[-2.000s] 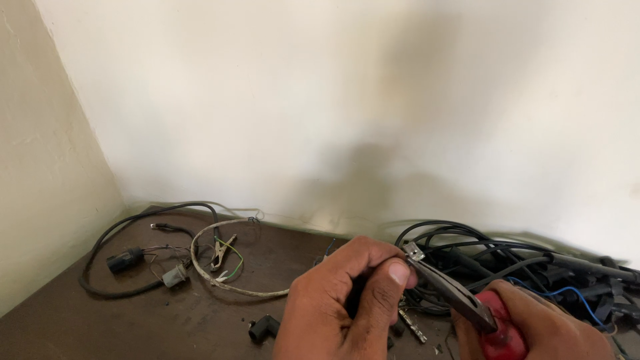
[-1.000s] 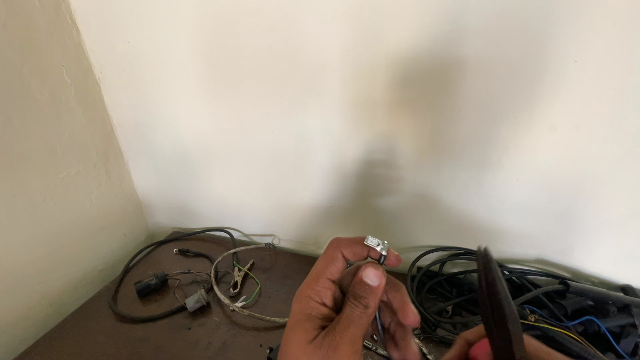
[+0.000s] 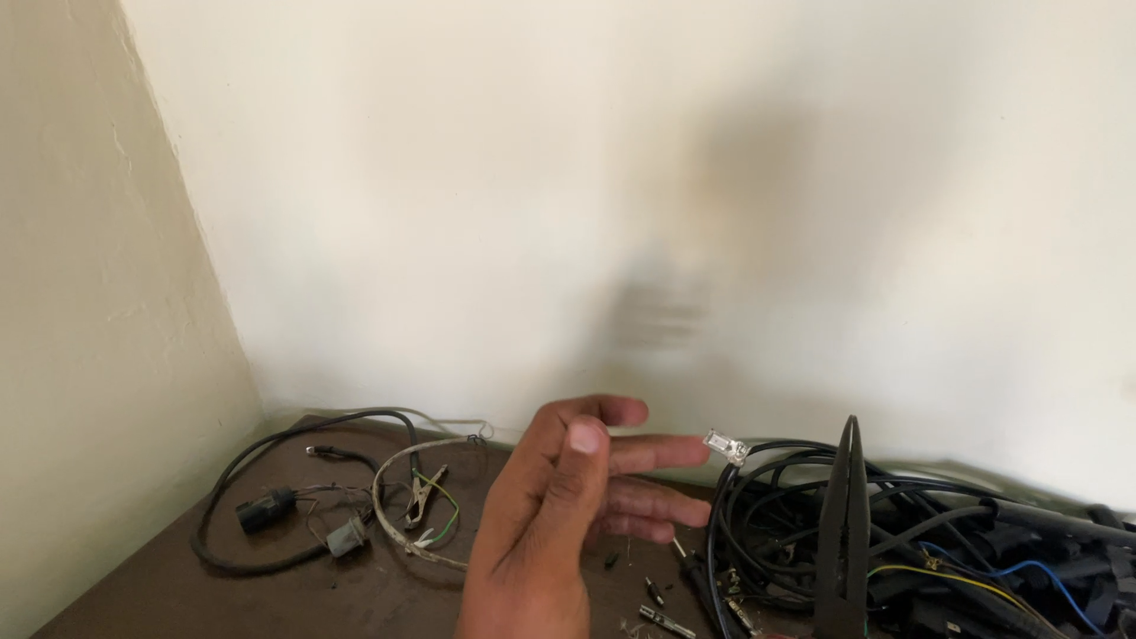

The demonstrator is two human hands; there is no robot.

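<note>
My left hand [image 3: 550,515] is raised over the table with its fingers apart. Just beyond its fingertips is a silvery metal terminal [image 3: 726,446] at the end of a black cable [image 3: 713,550]; whether a fingertip touches it I cannot tell. Long-nose pliers [image 3: 843,532] point upward at the lower right, their jaws nearly together with nothing seen between them. Of my right hand [image 3: 785,635] only a sliver shows at the bottom edge by the pliers; the handles are out of the frame.
On the brown table [image 3: 151,586], a black cable loop, a black connector [image 3: 264,511], a grey connector [image 3: 347,537] and a crocodile clip [image 3: 426,497] lie left. Small metal terminals [image 3: 666,621] lie near the front. Coiled black cables [image 3: 799,470] with blue and yellow wires fill the right.
The fingers of my left hand have spread and let go of the metal terminal, which they pinched before. The pliers, at the terminal two seconds ago, are now apart from it.
</note>
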